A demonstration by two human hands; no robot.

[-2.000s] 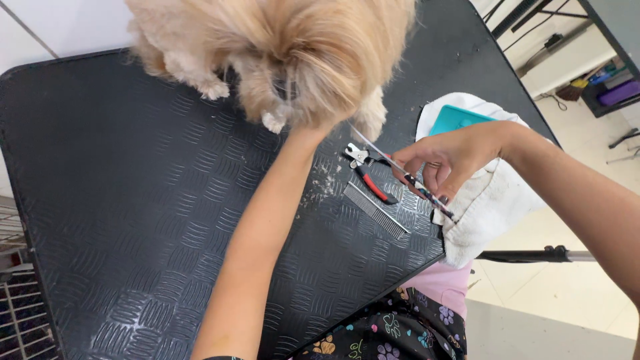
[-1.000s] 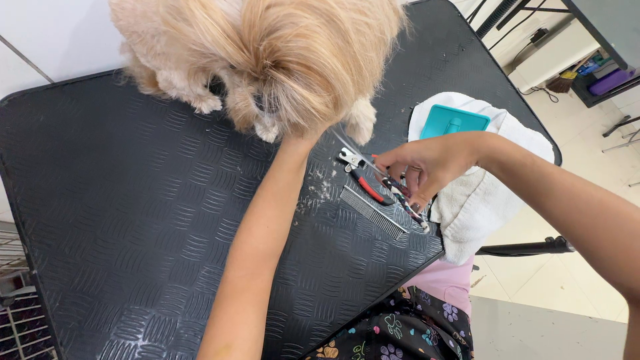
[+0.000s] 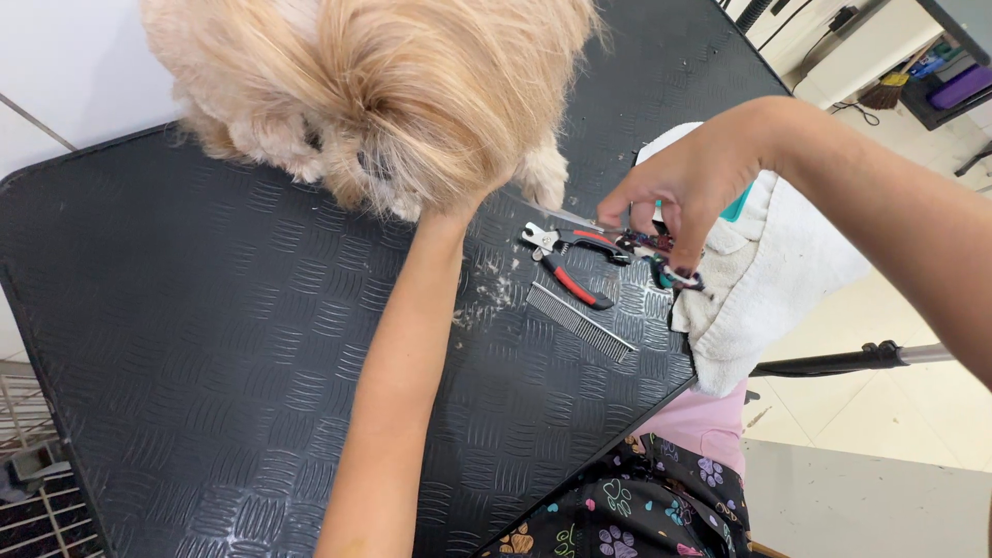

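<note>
A long-haired tan dog (image 3: 434, 93) is on the black textured table, its head lowered. My left hand (image 3: 484, 194) reaches under its muzzle; hair hides the fingers, so its grip cannot be told. My right hand (image 3: 682, 186) has its fingers at the patterned handles of grooming scissors (image 3: 570, 218), whose blades point toward the dog's front paw (image 3: 544, 174). Just below the blades lie red-and-black nail clippers (image 3: 573, 283), jaws toward the dog. A metal comb (image 3: 580, 322) rests beside the clippers.
A white towel (image 3: 783, 271) covers the table's right corner, with a teal object (image 3: 736, 205) partly hidden behind my right hand. Hair clippings (image 3: 496, 291) lie near the comb. A wire cage (image 3: 46, 496) stands at lower left. A black table arm (image 3: 829, 360) extends at right.
My right hand has lowered the scissors to the table beside the nail clippers. My left hand stays under the dog's muzzle.
</note>
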